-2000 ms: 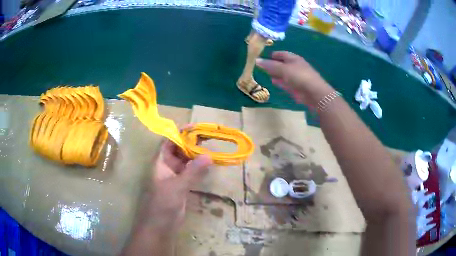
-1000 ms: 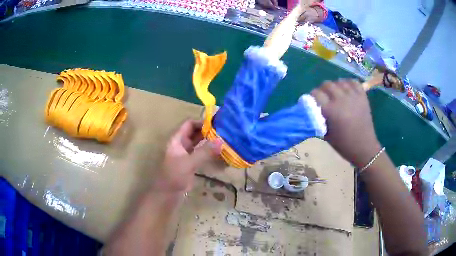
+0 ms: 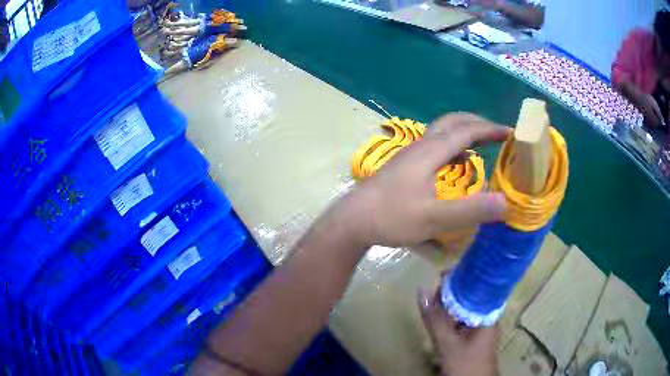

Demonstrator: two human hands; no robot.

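The figure legs, blue shorts with a white ragged cuff, stand tilted with the waist up. The tan waist peg sticks up through the yellow waist sash, which sits around the top of the shorts. My left hand holds the sash's left side, thumb low and index finger near its upper edge. My right hand grips the legs below the cuff, partly cut off by the bottom edge. The sash's tail cannot be made out.
A row of sashes is partly behind my left hand. Stacked blue crates fill the left side. More figure legs lie at the table's far end. Cardboard sheets are lower right. People's hands and a pink sleeve show beyond the green strip.
The view has swung left, bringing the crates into sight. The figure legs have turned from waist-down to waist-up. My right hand is now below them, my left hand at the sash above.
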